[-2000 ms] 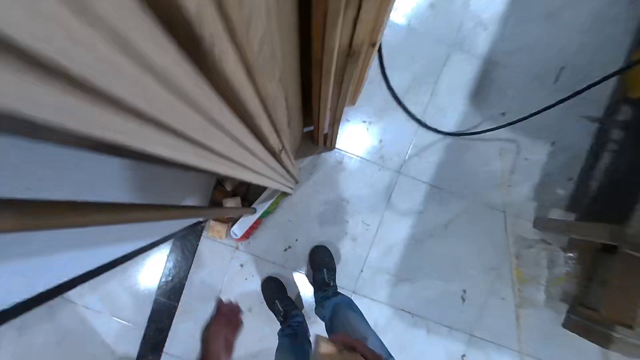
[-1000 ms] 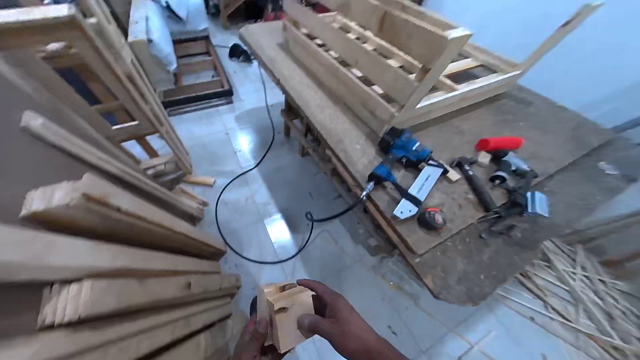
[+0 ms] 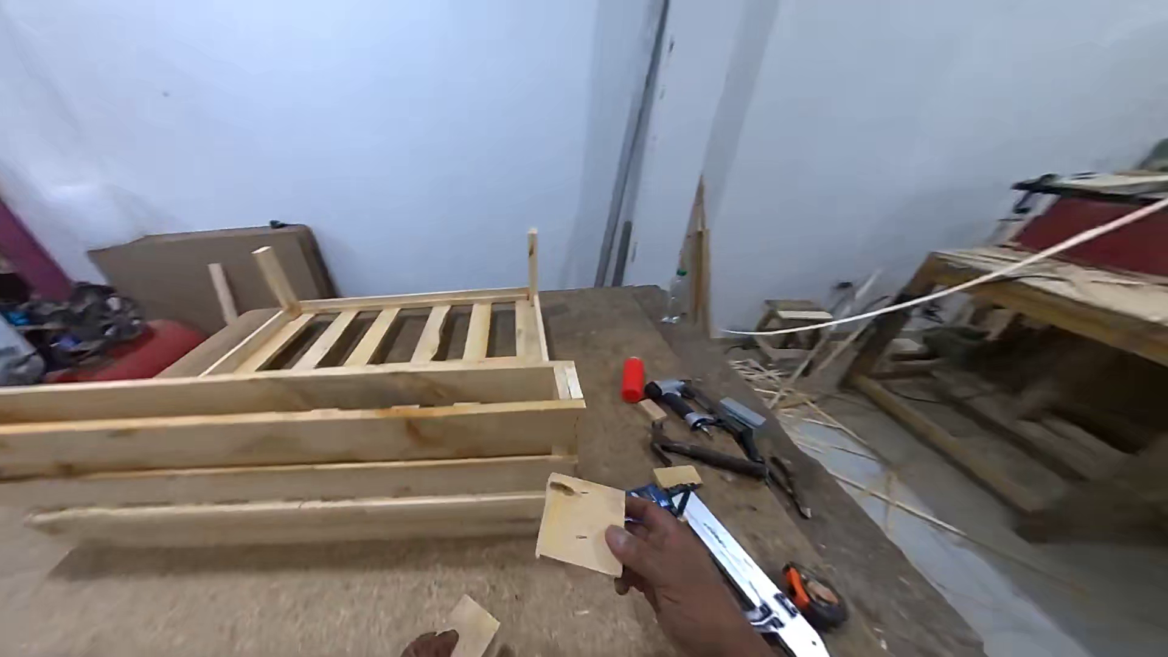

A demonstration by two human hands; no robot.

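My right hand grips a flat square wooden block by its right edge, above the workbench. At the bottom edge my left hand, mostly cut off, holds a smaller wooden piece. Left of the right hand lies a slatted wooden frame with long boards. Beside and partly behind that hand are a blue tool and a white metal bar. A claw hammer, a pneumatic tool, a red cylinder and a tape measure lie on the bench.
The chipboard bench top reaches toward a pale wall. Thin wood strips litter the floor on the right, near another wooden table. A pair of pliers lies by the bench's right edge. Brown panels lean at the wall.
The view has swung from the floor and stacked boards to the bench. One second ago both hands were together around wooden pieces; now they are apart, each with a piece.
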